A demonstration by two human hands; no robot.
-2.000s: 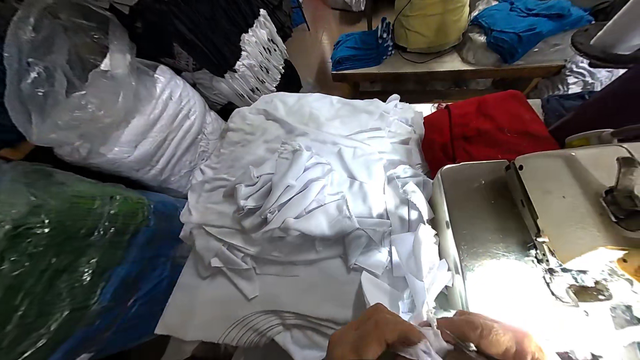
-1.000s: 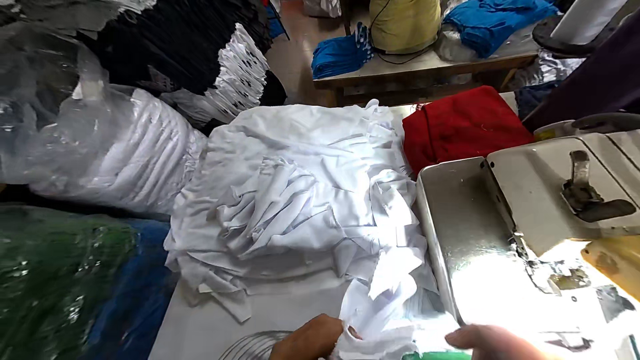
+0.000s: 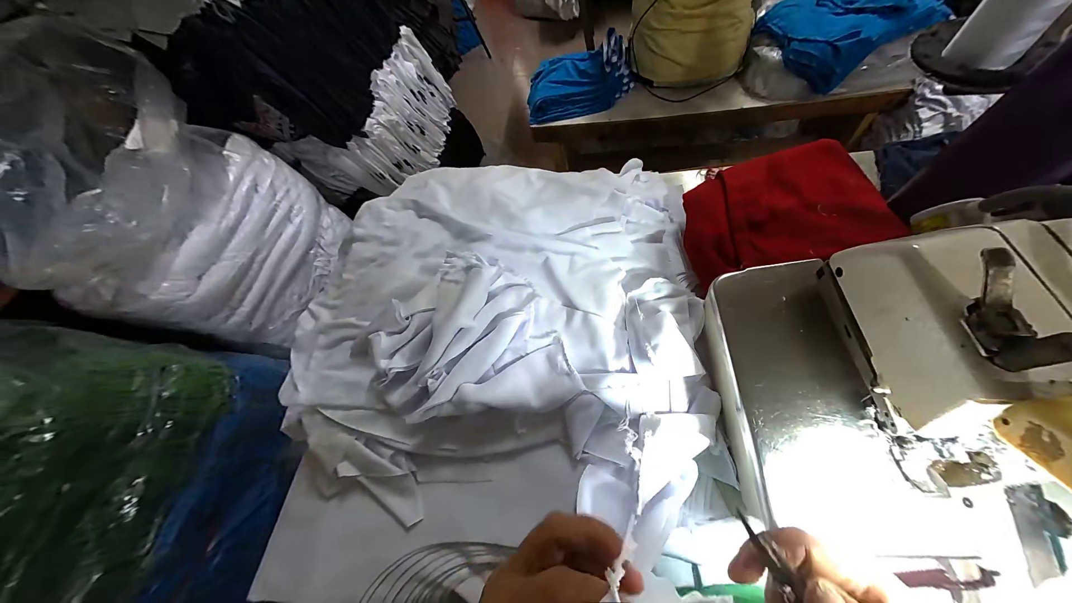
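Observation:
At the bottom centre my left hand (image 3: 561,561) pinches the frayed edge of a white fabric strip (image 3: 634,494) that runs up to the pile. My right hand (image 3: 808,565), just right of it at the sewing machine's front edge, holds a small dark metal cutting tool (image 3: 766,544), its pointed tip toward the pile; its lower part is hidden in the fingers. Beyond both hands lies a heap of white fabric pieces (image 3: 502,335). The sewing machine (image 3: 787,360) stands to the right, its metal bed brightly lit.
A folded red cloth (image 3: 787,209) lies behind the machine. Plastic-wrapped white garments (image 3: 243,243) and a green and blue bundle (image 3: 100,444) line the left. Blue fabric (image 3: 574,84) and a yellow bundle (image 3: 695,42) sit on a wooden bench (image 3: 720,109). Wire loops (image 3: 419,574) show at the bottom.
My hands were close together at the fabric two seconds ago and are now apart. The dark tool now shows plainly in my right hand. The white strip now hangs straighter from my left hand.

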